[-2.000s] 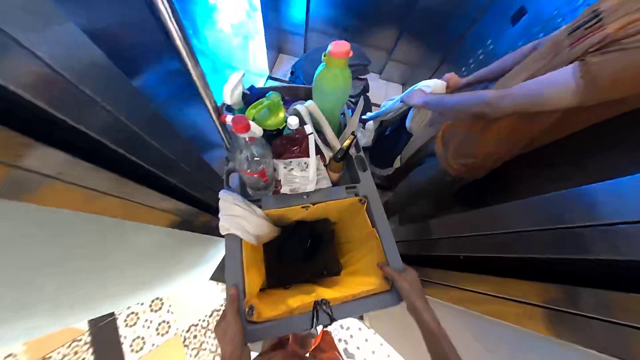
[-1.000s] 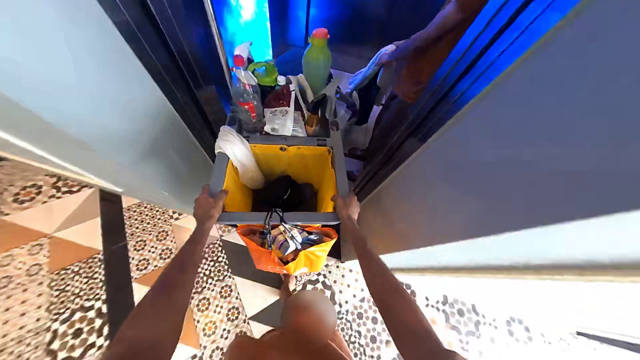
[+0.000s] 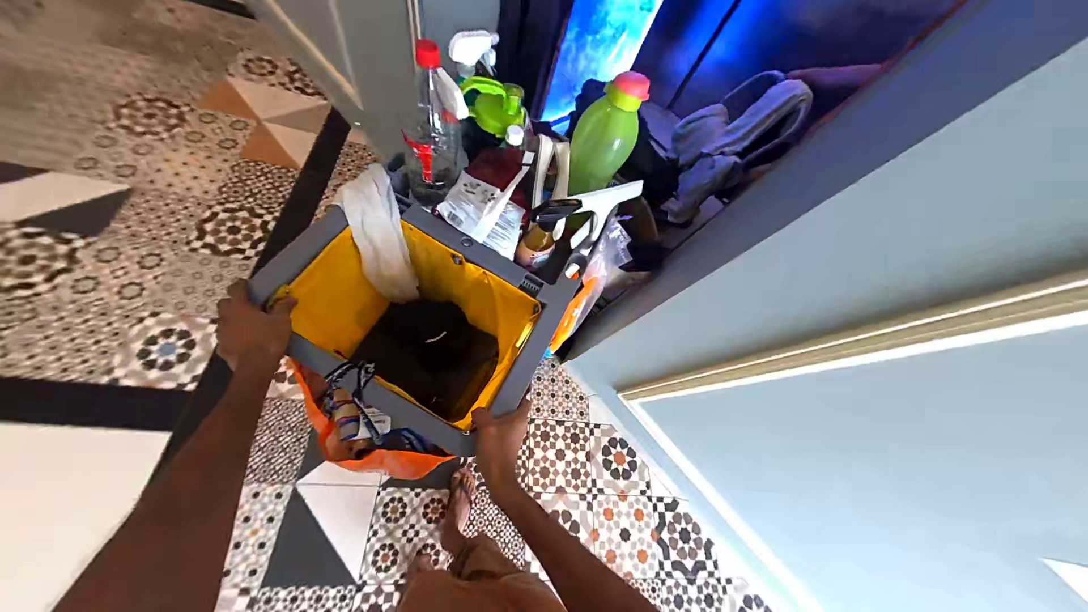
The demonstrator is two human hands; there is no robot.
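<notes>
Both hands grip the grey rim of a cleaning cart point(image 3: 517, 361) fitted with a yellow bag point(image 3: 334, 293). My left hand point(image 3: 255, 327) is closed on the left corner, and my right hand point(image 3: 500, 433) on the near right corner. Dark material lies deep in the bag, and a white cloth point(image 3: 380, 234) hangs over its far left edge. Beyond the bag stand a clear bottle with a red cap point(image 3: 432, 136), a green bottle with a pink cap point(image 3: 608, 136), a spray bottle point(image 3: 474, 51) and a squeegee point(image 3: 605, 204). An orange bag point(image 3: 391, 463) with small items hangs on the near side.
A doorway with a dark, blue-lit space lies beyond the cart. Its frame and a pale wall point(image 3: 816, 425) run along the right, close to the cart. Another person's arm point(image 3: 837, 78) reaches in at the upper right beside grey cloth. Patterned floor tiles point(image 3: 161, 348) spread at left and below.
The cart has come out of the dark, blue-lit space onto the patterned floor and turned, with both my hands still on its rim. The view has turned as well.
</notes>
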